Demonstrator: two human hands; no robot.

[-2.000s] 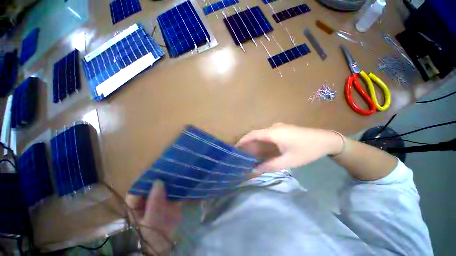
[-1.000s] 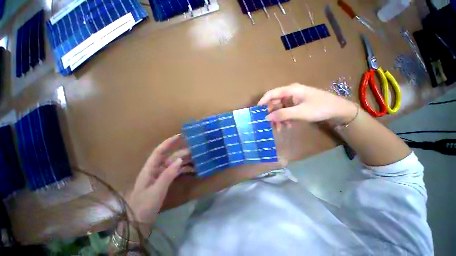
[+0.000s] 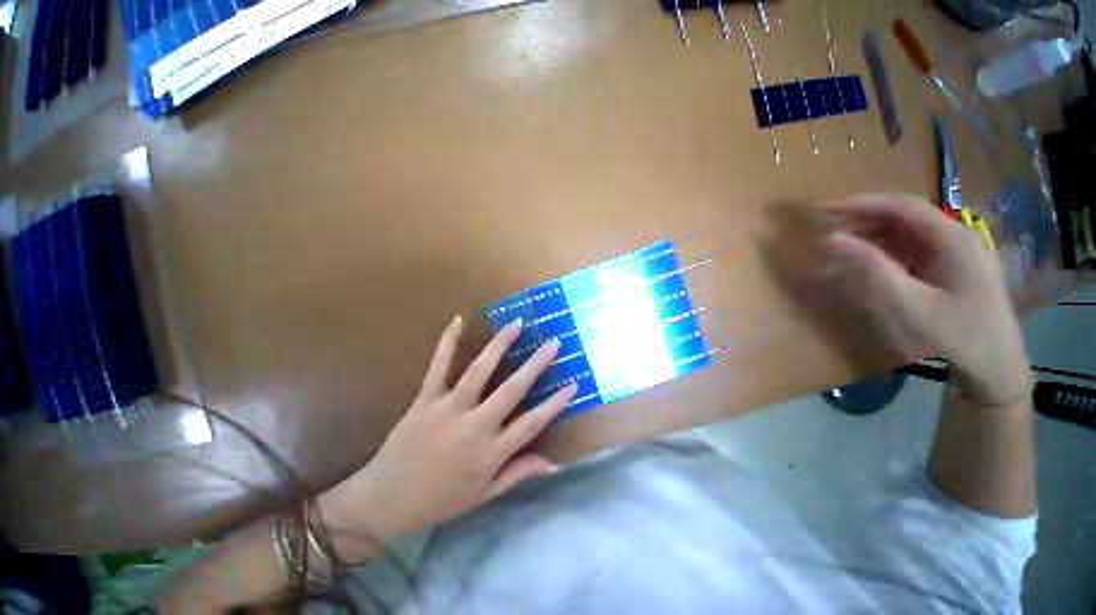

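The solar cell piece point(image 3: 643, 324) lies flat on the brown tabletop in front of me, dark blue at its left end and white with glare in its middle. Thin ribbon ends stick out past its right edge. My left hand point(image 3: 487, 415) rests on its left part, fingers spread flat over the surface, not gripping it. My right hand point(image 3: 895, 282) is above the table to the right of the cell, clear of it. It is blurred, with fingers loosely bent, and nothing shows in it.
Scissors point(image 3: 949, 180) lie partly behind my right hand. A small cell strip point(image 3: 809, 101), grey blade point(image 3: 882, 87), orange-handled tool point(image 3: 913, 46) and white bottle point(image 3: 1025, 67) are at the far right. Larger cells point(image 3: 84, 306) and a white-banded stack point(image 3: 246, 54) are at the left. Cables cross near my left wrist.
The cell was held up between both hands and now lies on the table. My right hand has let go and moved right. My left hand has turned palm down onto the cell. The view has shifted.
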